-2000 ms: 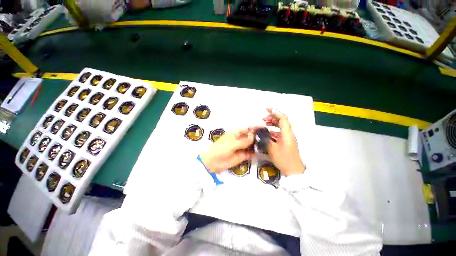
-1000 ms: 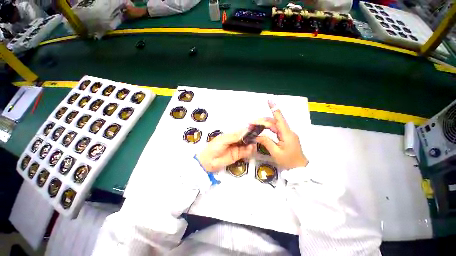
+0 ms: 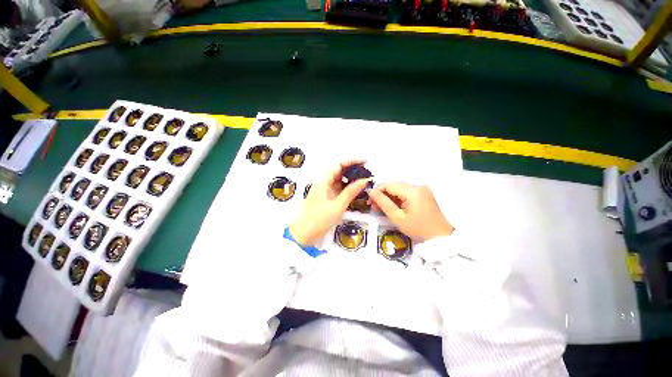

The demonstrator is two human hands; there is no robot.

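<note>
My left hand (image 3: 324, 206), with a blue strap (image 3: 303, 243) at the wrist, holds a small dark round piece (image 3: 357, 175) by its edge. It is above an amber unit (image 3: 360, 202) that is partly hidden by my fingers. My right hand (image 3: 413, 210) has its thumb and fingertips pinched at the right edge of the dark piece; whether they grip something small is unclear. Below the hands, an amber unit (image 3: 351, 235) and another amber unit (image 3: 394, 244) lie on the white sheet (image 3: 221, 235). Several more amber units (image 3: 281, 188) lie left of my left hand.
A thick white foam tray (image 3: 158, 213) with rows of amber units stands at left. Small black parts (image 3: 295, 57) lie on the green belt (image 3: 354, 88). A grey-white box with a fan grille (image 3: 648, 195) and a white cylinder (image 3: 611, 191) are at right. A fixture row (image 3: 471, 13) is opposite.
The dark piece has moved slightly up and left and is now held flatter. My right hand has moved in, its raised index finger now lowered to the piece.
</note>
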